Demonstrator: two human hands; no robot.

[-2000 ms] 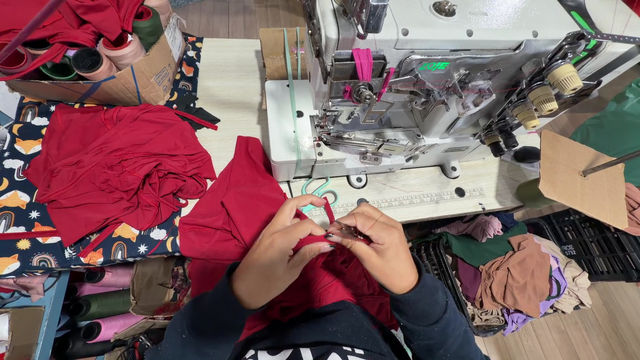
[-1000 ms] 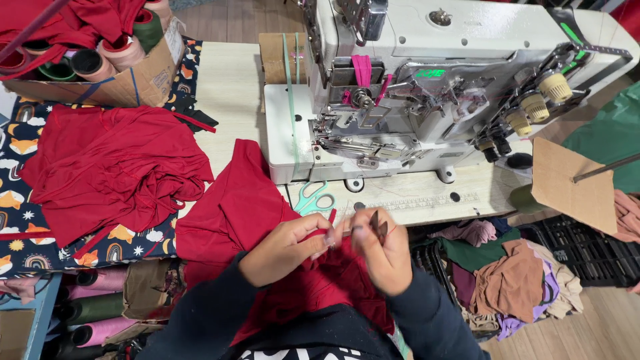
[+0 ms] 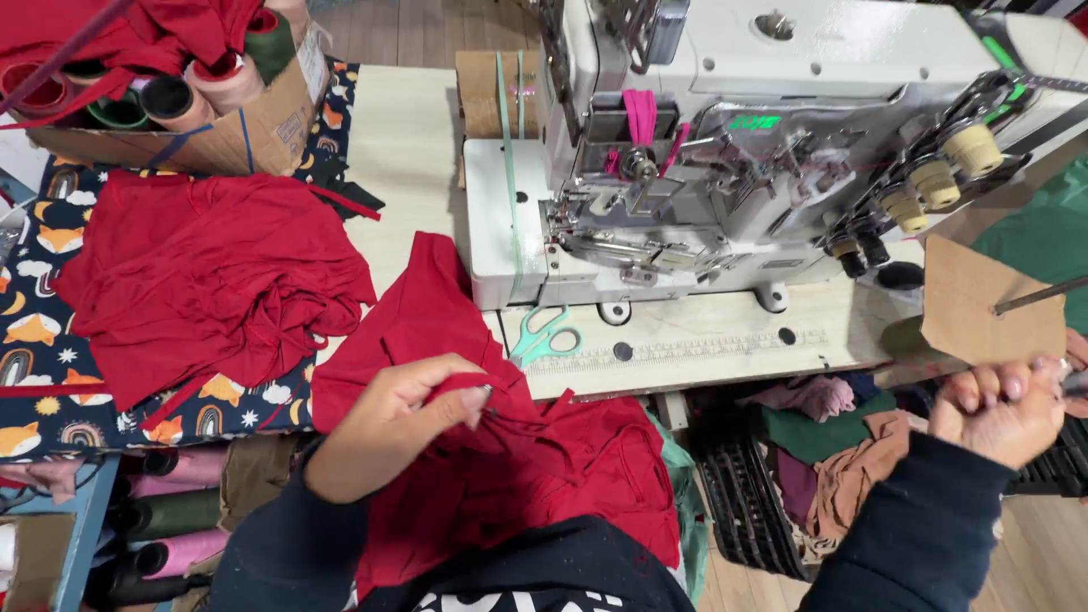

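Observation:
My left hand (image 3: pixel 408 416) pinches a narrow edge of the red fabric garment (image 3: pixel 527 484), which lies over my lap and the table's front edge. Far to the right, my right hand (image 3: pixel 1003 408) is closed beside the cardboard piece on a metal rod; whether it holds anything I cannot tell. Teal-handled scissors (image 3: pixel 544 336) rest on the table in front of the industrial sewing machine (image 3: pixel 629 170). A second pile of red fabric (image 3: pixel 221 280) lies at the left on fox-print cloth.
A cardboard box (image 3: pixel 229 140) of thread cones stands at the back left. Below the table on the right is a black crate (image 3: pixel 748 501) of fabric scraps. The cardboard piece (image 3: pixel 986 306) juts in at the right, and more thread cones (image 3: pixel 183 510) sit at the lower left.
Both hands were close together over the red garment. My right hand has moved far to the right, away from the cloth. My left hand has moved a little to the left.

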